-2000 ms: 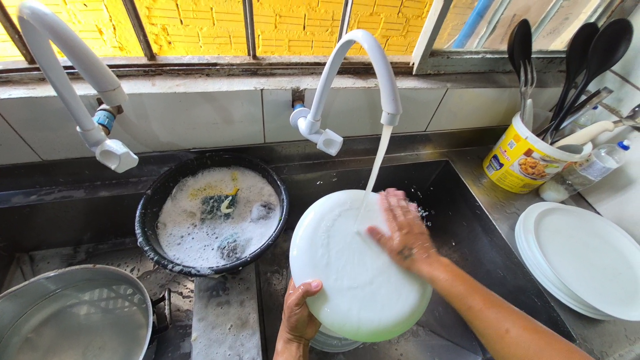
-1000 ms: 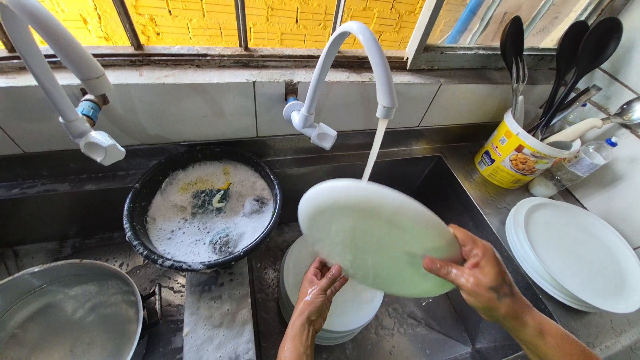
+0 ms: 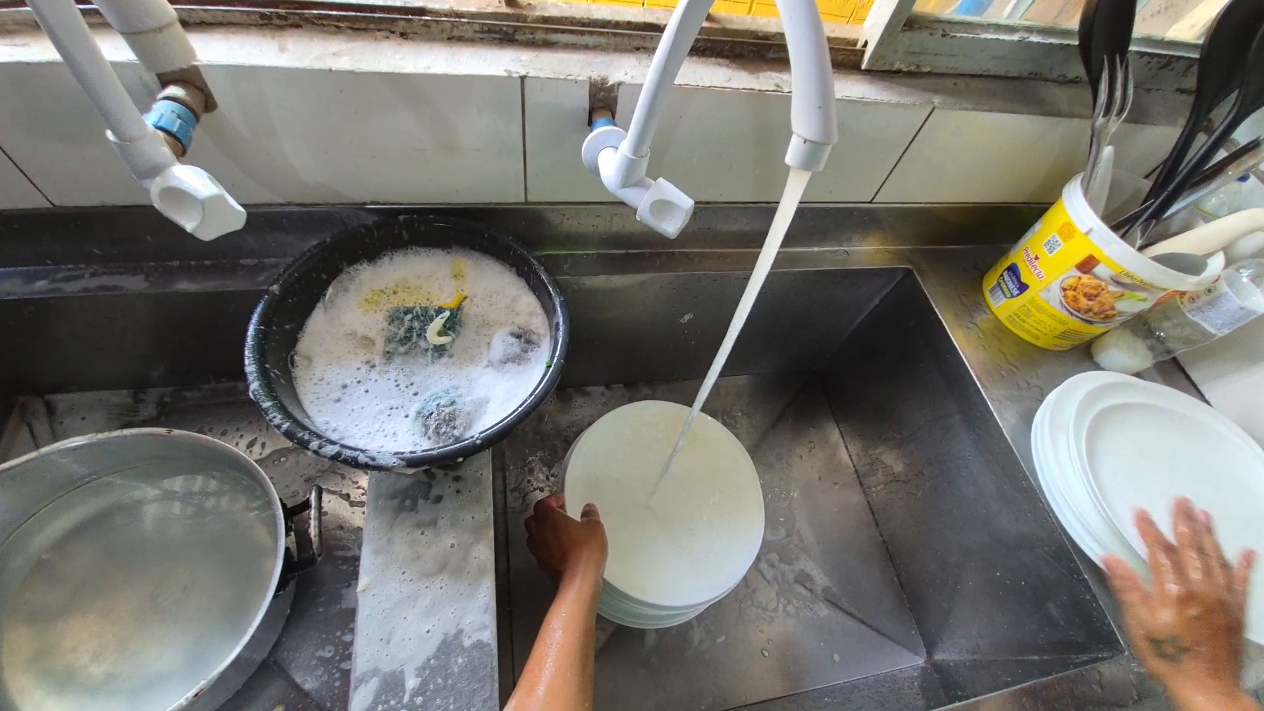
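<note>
A stack of white plates stands in the steel sink, and water from the white faucet runs onto its top plate. My left hand is at the stack's left edge, thumb on the rim, its other fingers partly hidden. On the counter at the right lies another stack of white plates. My right hand is over the near edge of that stack, fingers spread; whether it touches the plates I cannot tell.
Left of the faucet sits a black basin of suds with a sponge and scouring pads. A metal pot of water is at the left. A yellow tub of utensils and a plastic bottle stand back right.
The plate that my right hand held tilted under the water has left that hand. My right hand has moved right to the counter stack. My left hand is now at the sink stack's left edge.
</note>
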